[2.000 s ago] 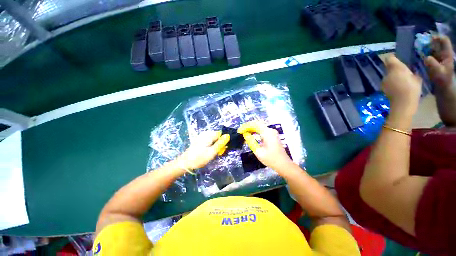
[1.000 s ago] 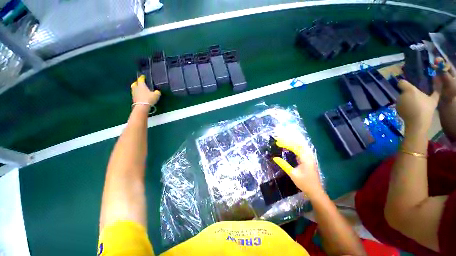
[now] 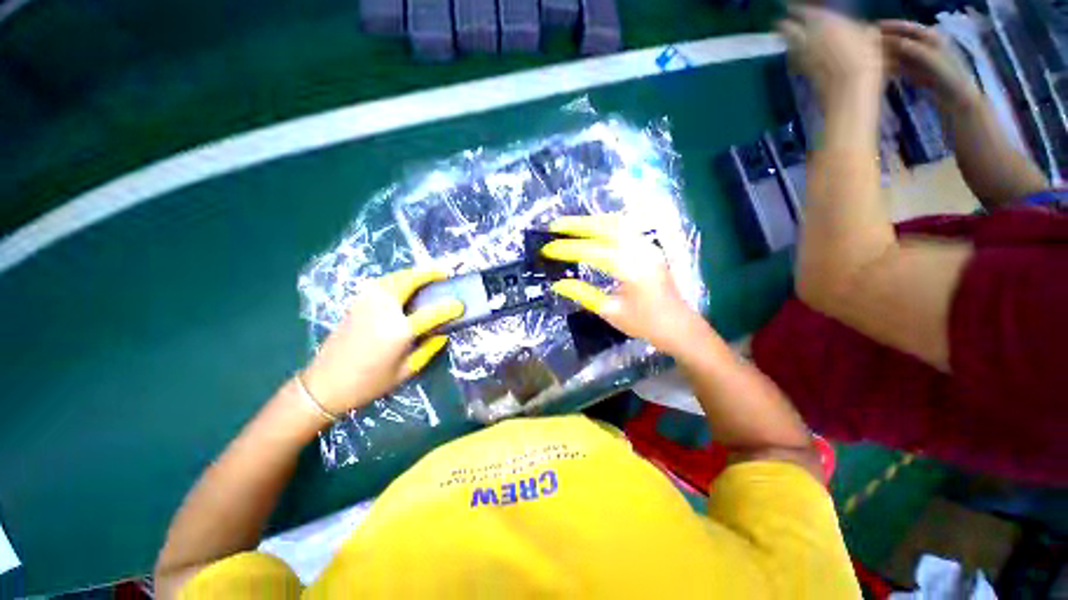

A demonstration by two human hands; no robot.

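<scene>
My left hand (image 3: 381, 334), with yellow finger cots, holds a device housing (image 3: 474, 297) by its long grey end, over the parts tray. The housing lies sideways, its dark end with small cutouts pointing right. My right hand (image 3: 615, 272), also with yellow finger cots, holds a small black part (image 3: 539, 251) at the housing's dark end. Whether the part touches the housing is not clear. The parts tray (image 3: 439, 223) lies below in a crinkled clear plastic bag (image 3: 351, 264); glare hides some pockets.
A row of housings (image 3: 504, 26) stands beyond the white edge strip (image 3: 351, 124). To the right, more housings (image 3: 767, 211) lie by a neighbour in a maroon shirt (image 3: 914, 340), whose hands are raised over them. The green bench (image 3: 152, 352) extends left.
My left hand has come back from the row with a housing, now over the tray. My right hand has brought the black part to it. The view has shifted, so the row sits at the top edge.
</scene>
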